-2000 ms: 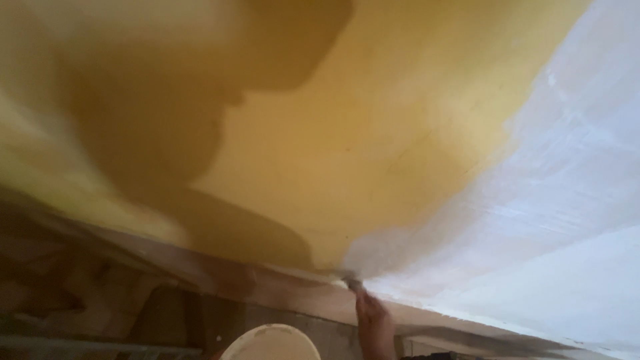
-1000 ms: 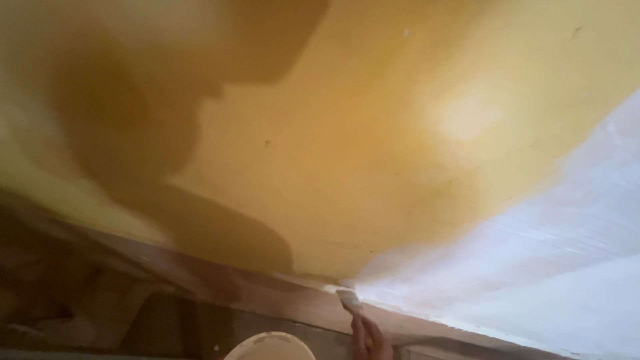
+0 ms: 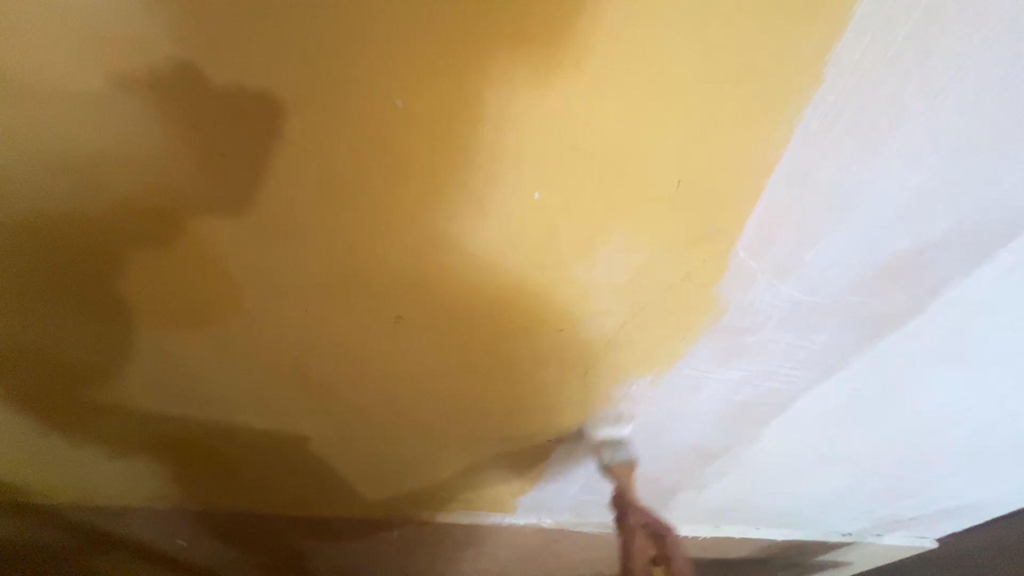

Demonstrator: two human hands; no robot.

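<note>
My right hand (image 3: 650, 538) is closed around the handle of a paintbrush (image 3: 614, 452) low and right of centre. The bristles carry white paint and touch the wall where the yellow surface (image 3: 448, 264) meets the white-painted part (image 3: 848, 400). Hand and brush are somewhat blurred. The white coat looks thin and streaky near its edge and denser toward the lower right. My left hand is out of view.
A brownish skirting or ledge (image 3: 480, 548) runs along the wall's foot, with white paint on its upper edge. Dark shadows fall over the left of the yellow wall. A dark area lies at the lower right corner.
The brush has moved up from the wall's bottom edge onto the yellow and white border. The round tub at the bottom in both earlier frames is out of view, as the view has shifted.
</note>
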